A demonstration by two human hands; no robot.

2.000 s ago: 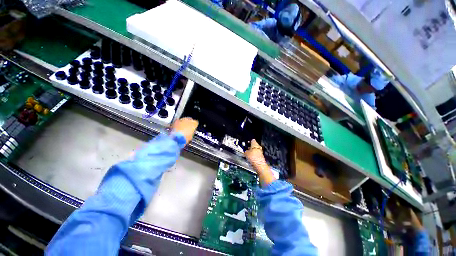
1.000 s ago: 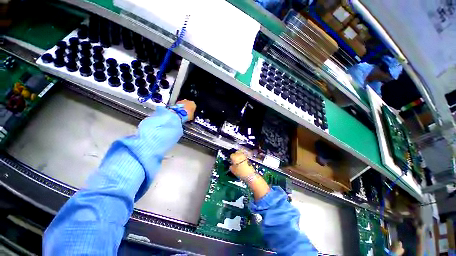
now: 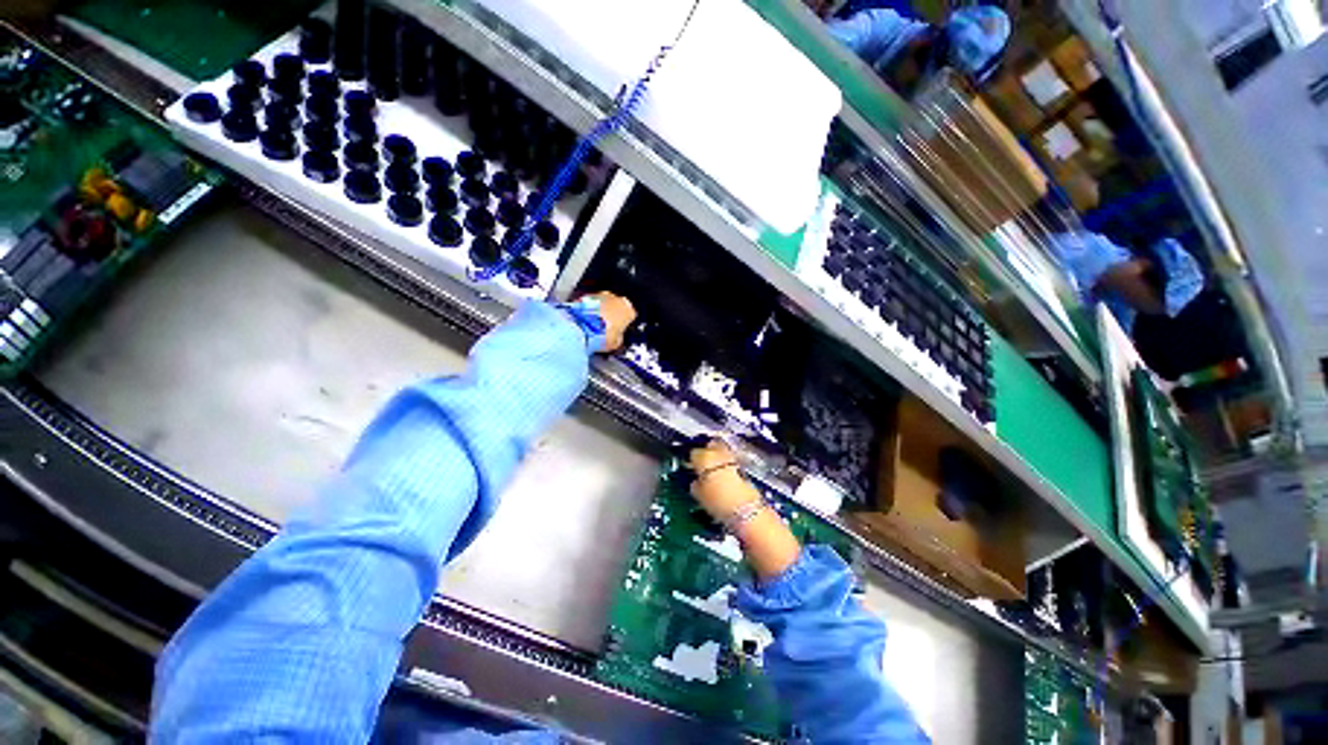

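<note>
A large green circuit board point(image 3: 655, 611) with white patches lies on the conveyor in front of me. My right hand point(image 3: 717, 483) is at the board's upper left edge, fingers bent down; a small dark thing shows at its fingertips, too small to name. My left hand point(image 3: 612, 322) is at the front edge of the black component bins point(image 3: 685, 284), left of the white-sided parts point(image 3: 724, 395); its fingers are partly hidden and I cannot tell whether it holds anything.
A white tray of black capacitors point(image 3: 361, 185) stands at the left, with a coiled blue cord point(image 3: 583, 150) across it. Another capacitor tray point(image 3: 906, 309) and a white slab point(image 3: 736, 109) lie on the shelf. A cardboard box point(image 3: 954, 510) stands right of the bins. Another person point(image 3: 1151, 277) is behind the shelves.
My right hand has moved from the bins down to the board's upper edge and stays there. My left hand remains at the bin edge. The camera view has shifted.
</note>
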